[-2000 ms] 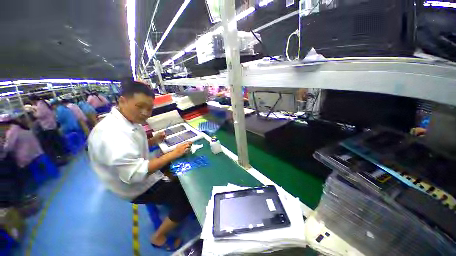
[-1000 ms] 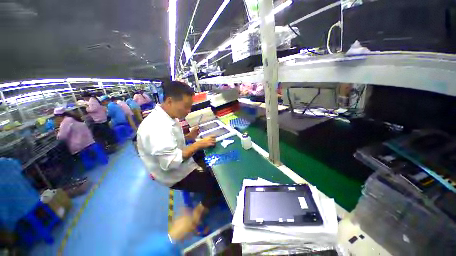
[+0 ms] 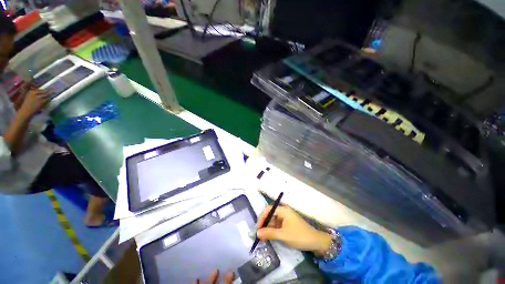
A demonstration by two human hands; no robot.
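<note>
A dark tablet back cover (image 3: 194,255) with a grey centre and small white patches lies nearest me on white sheets, its bottom cut off by the picture's edge. My right hand (image 3: 285,226) holds a thin black pen-like tool (image 3: 267,222), tip down at the cover's camera corner. My left hand (image 3: 216,278) shows only as a few fingertips over the cover's lower part at the bottom edge; its grip cannot be told. A second cover (image 3: 176,169) lies behind on stacked white sheets (image 3: 133,224).
A tall stack of clear blister trays (image 3: 332,161) stands at right. Blue film pieces (image 3: 88,122) and a white bottle (image 3: 120,83) lie and stand on the green bench. A post (image 3: 147,55) rises behind. A seated person (image 3: 25,138) works at far left with a white tray (image 3: 66,80).
The view has swung down and right. My right hand with the black tool, my left fingertips and the nearer cover now show. The seated person has shifted to the left edge.
</note>
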